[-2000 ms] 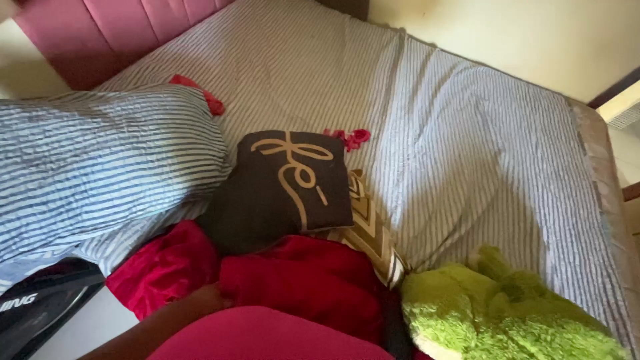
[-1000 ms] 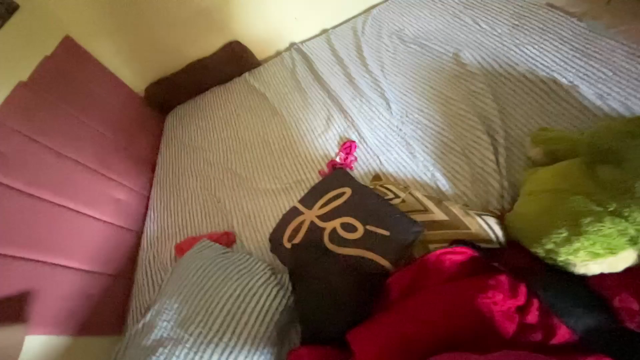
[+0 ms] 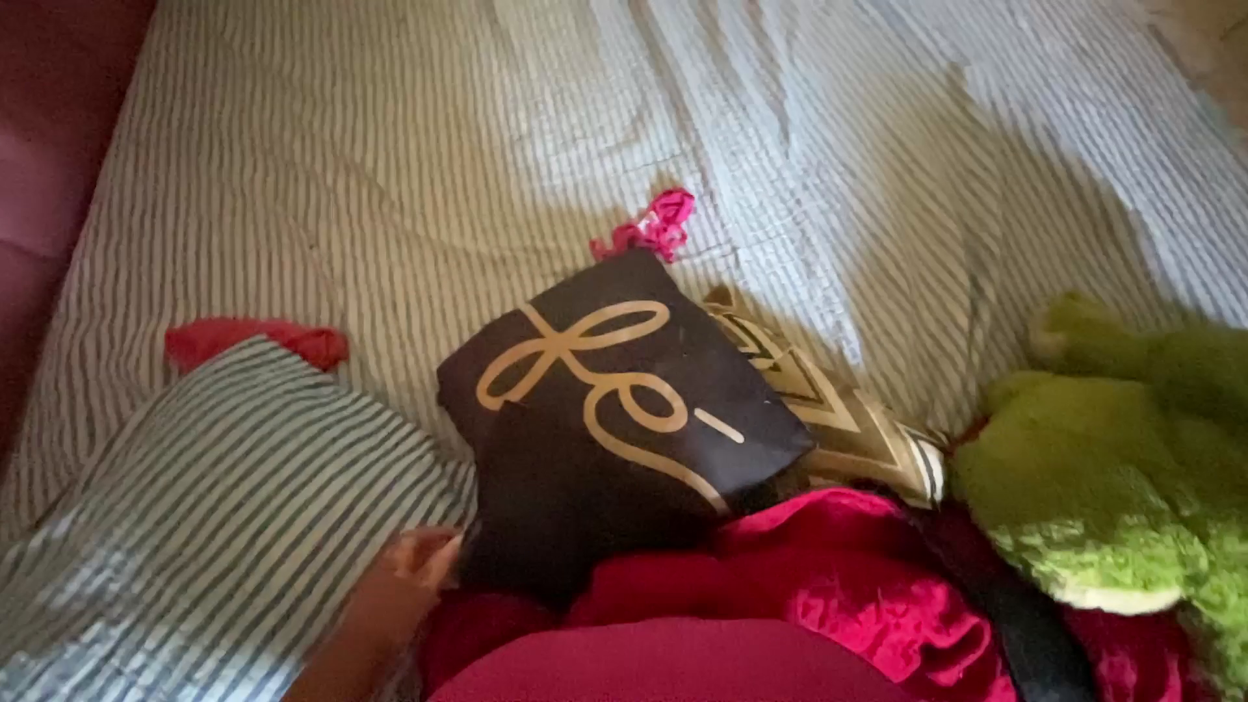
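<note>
My left hand [image 3: 414,565] is at the lower left edge of a dark cushion [image 3: 585,468] with a looping tan design. Its fingers are curled at that edge, beside a striped pillow [image 3: 292,468]; whether they grip the cushion is unclear. The cushion lies tilted on a striped bedsheet [image 3: 390,127], its top corner at a crumpled pink item [image 3: 663,224]. Right of it lies a brown and cream patterned cushion [image 3: 838,419], partly covered. Crimson velvety fabric [image 3: 858,585] spreads below. My right hand is out of view.
A green plush toy [image 3: 1082,468] lies at the right, beside a black strap or band [image 3: 1043,634] across the crimson fabric. Red cloth [image 3: 253,341] shows behind the striped pillow. A pink padded headboard [image 3: 58,146] borders the bed at the left.
My left hand, on the red fabric two seconds ago and unseen one second ago, is now at the dark cushion's lower left edge. The view has turned considerably.
</note>
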